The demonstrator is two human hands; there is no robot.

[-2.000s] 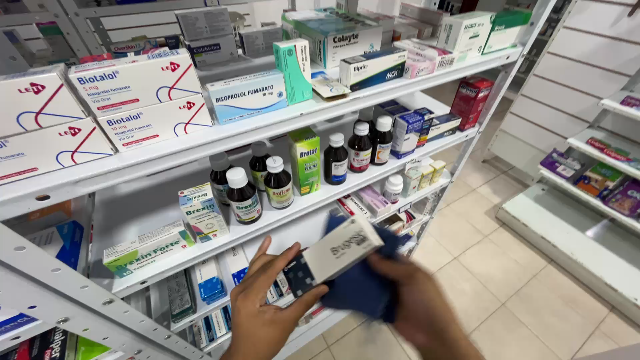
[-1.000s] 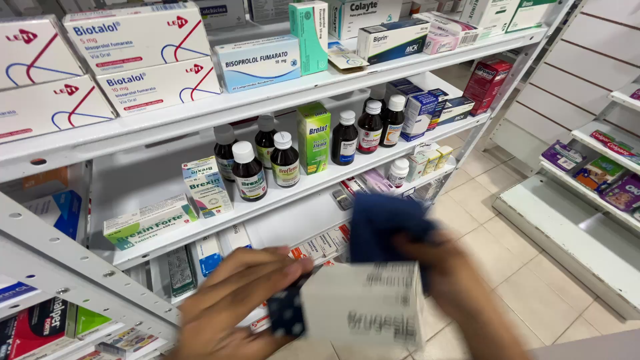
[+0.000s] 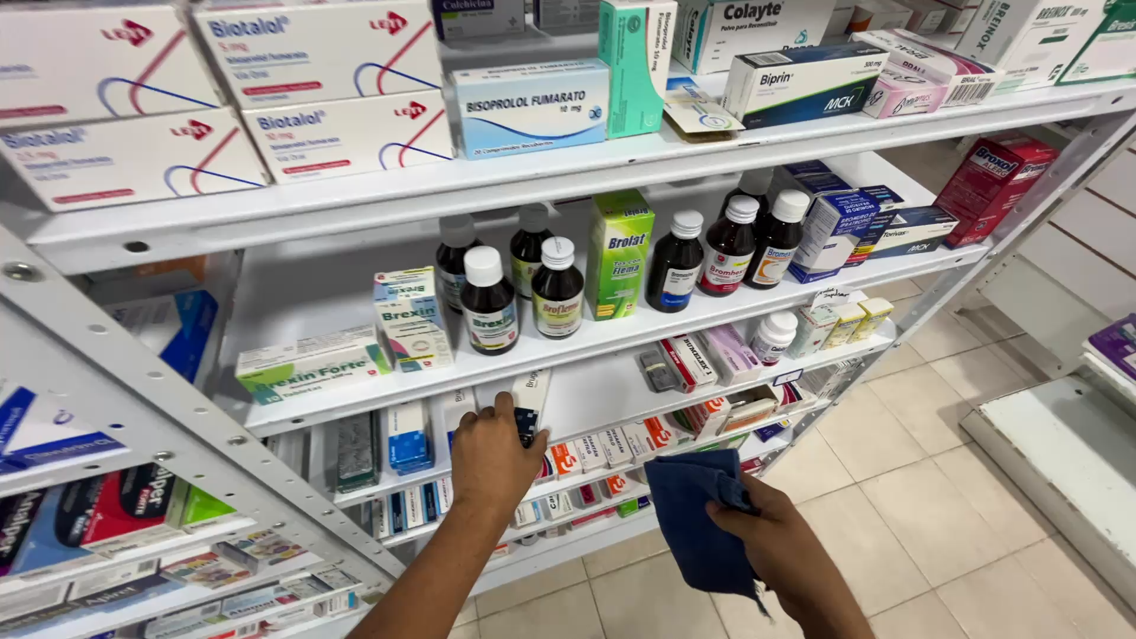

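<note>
My left hand [image 3: 495, 457] reaches onto the shelf below the bottles, its fingers around the near end of a white and dark blue medicine box [image 3: 531, 399]. The far end of that box lies under the shelf above. A similar white box [image 3: 459, 408] is just left of it. Over the floor, right of the lower shelves, my right hand [image 3: 763, 524] grips a dark blue cloth [image 3: 699, 510], which hangs down. Above my left hand stand brown medicine bottles [image 3: 557, 293] with white caps, a green Brolat box [image 3: 620, 256] and a Brexin box [image 3: 413, 321].
A perforated metal upright [image 3: 177, 390] slants down on the left. The upper shelf edge [image 3: 550, 173] carries rows of medicine boxes above my hands. Lower shelves hold more small boxes [image 3: 593, 453]. A second white shelf unit [image 3: 1047, 470] stands at the right on the tiled floor [image 3: 887, 497].
My left hand has moved from in front of the shelves onto the lower shelf, with the white and dark blue box. My right hand with the cloth is now lower and apart from the box.
</note>
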